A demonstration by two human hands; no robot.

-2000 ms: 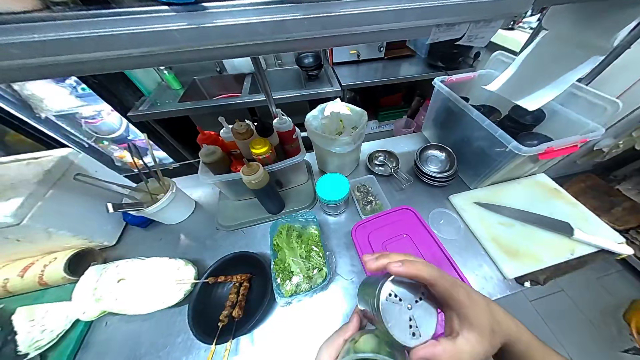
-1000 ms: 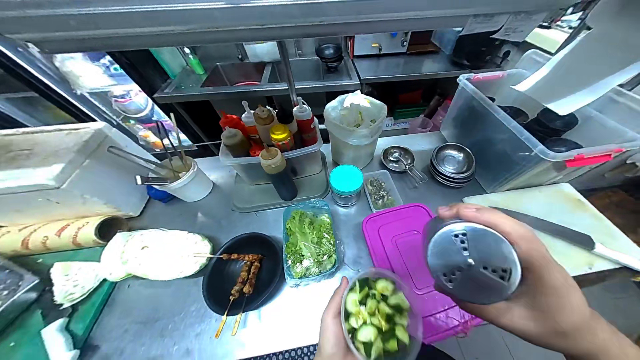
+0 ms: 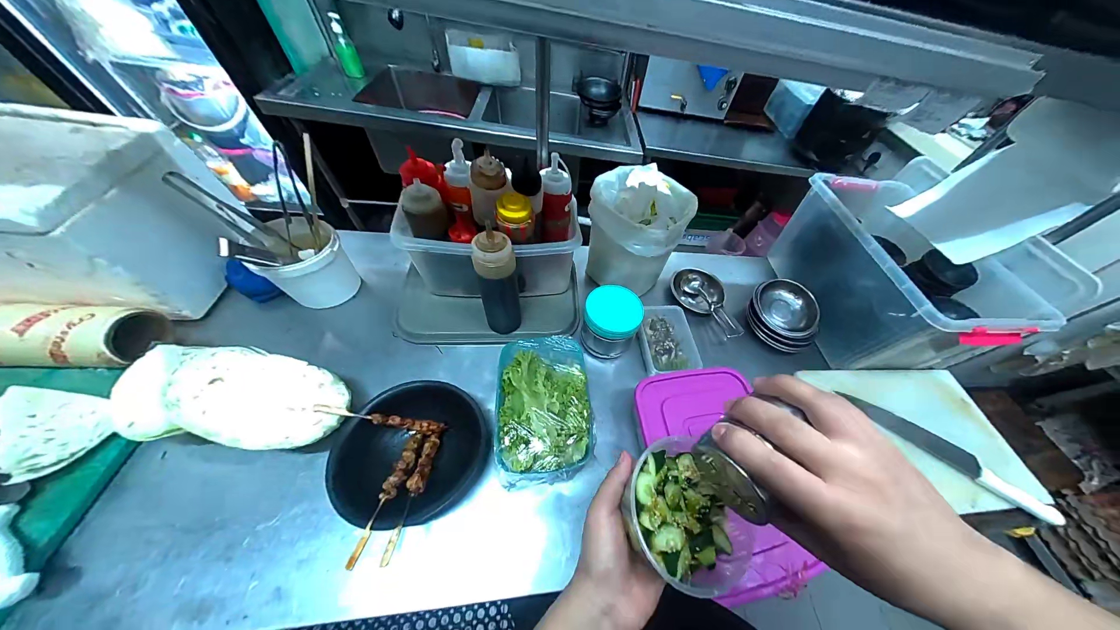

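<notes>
My left hand [image 3: 615, 547] holds a clear round plastic tub [image 3: 731, 569] of chopped cucumber [image 3: 678, 516], tilted toward the camera. My right hand [image 3: 831, 464] grips a metal shaker [image 3: 731, 477], tipped with its top down over the tub's right side; its holes are hardly visible. Behind both hands lies a magenta plastic lid [image 3: 691, 398] on the steel counter. Left of them stand a film-wrapped tray of lettuce [image 3: 544, 407] and a black bowl [image 3: 472, 437] with several meat skewers [image 3: 405, 459].
A knife [image 3: 927, 442] rests on a white cutting board [image 3: 989, 411] at right, below a clear bin [image 3: 840, 280]. Squeeze bottles [image 3: 496, 284], a turquoise-lidded jar [image 3: 612, 319], metal bowls [image 3: 785, 311] and a lined tub [image 3: 634, 236] stand behind. Cabbage [image 3: 254, 398] lies left.
The shaker has moved left from beside the tub to over it and is tipped downward. Two seconds ago it was low over the tub with its holed top showing.
</notes>
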